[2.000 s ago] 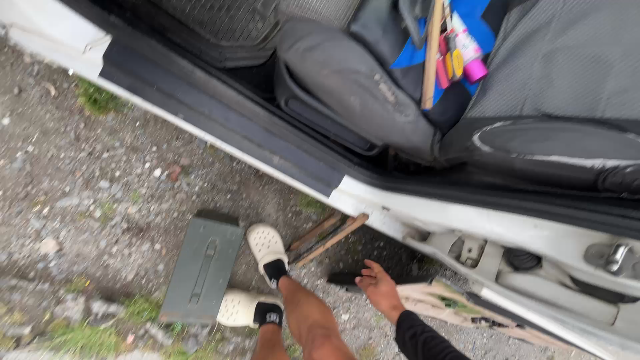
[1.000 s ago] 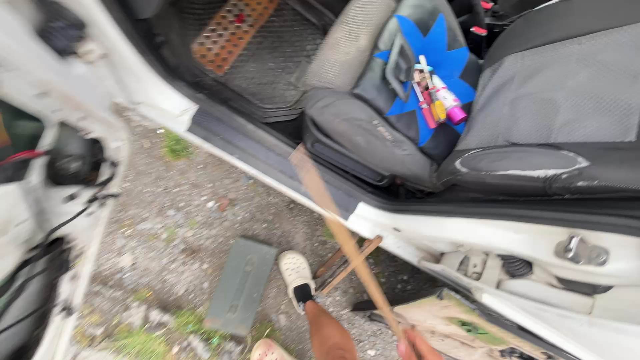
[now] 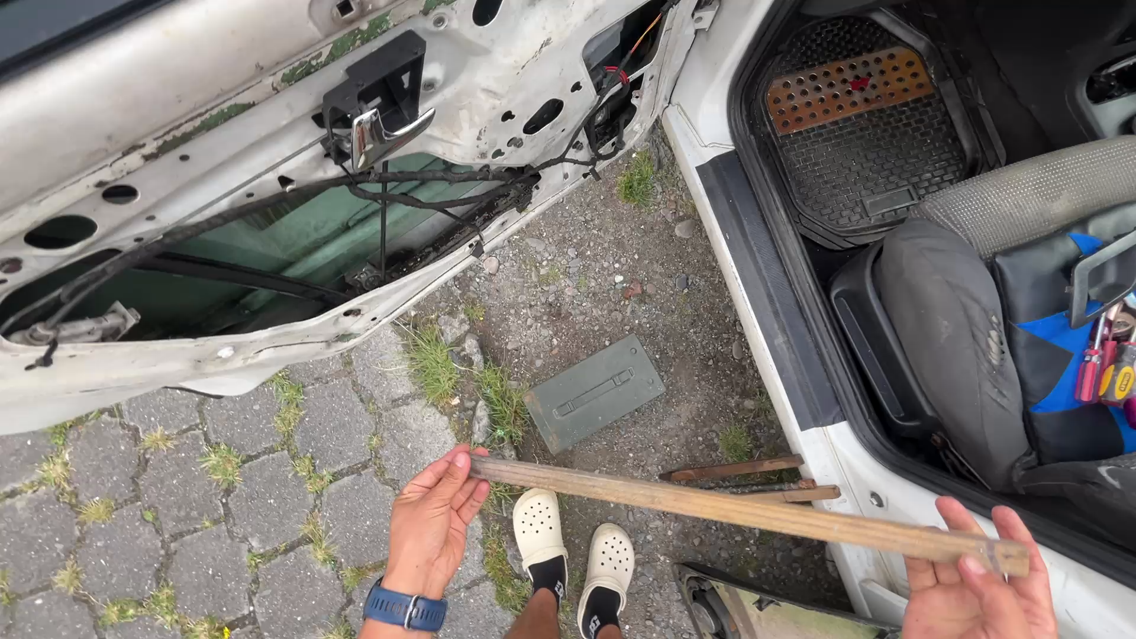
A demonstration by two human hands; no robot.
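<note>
A long wooden strip point(image 3: 745, 510) spans between my two hands, sloping down to the right. My left hand point(image 3: 435, 515), with a blue watch on the wrist, pinches its left end between thumb and fingers. At the right end, my right hand point(image 3: 981, 572) holds it with the thumb on top and the fingers behind, partly spread. Beneath the strip, other wooden pieces point(image 3: 781, 493) rest by the car's sill. A green metal box point(image 3: 596, 393) lies on the gravel beyond my feet.
The open car door point(image 3: 497, 80), stripped of its panel, has exposed wiring and a chrome handle point(image 3: 382, 138). Right are the door sill point(image 3: 763, 293) and car seat point(image 3: 945, 346) with screwdrivers point(image 3: 1096, 355). A detached panel point(image 3: 772, 612) lies low near my shoes point(image 3: 608, 568). Grassy paving stones are at left.
The wooden strip, held by one visible hand a second ago, now has both hands on it. Two seconds ago the visible hand was without it. The view has swung left towards the door.
</note>
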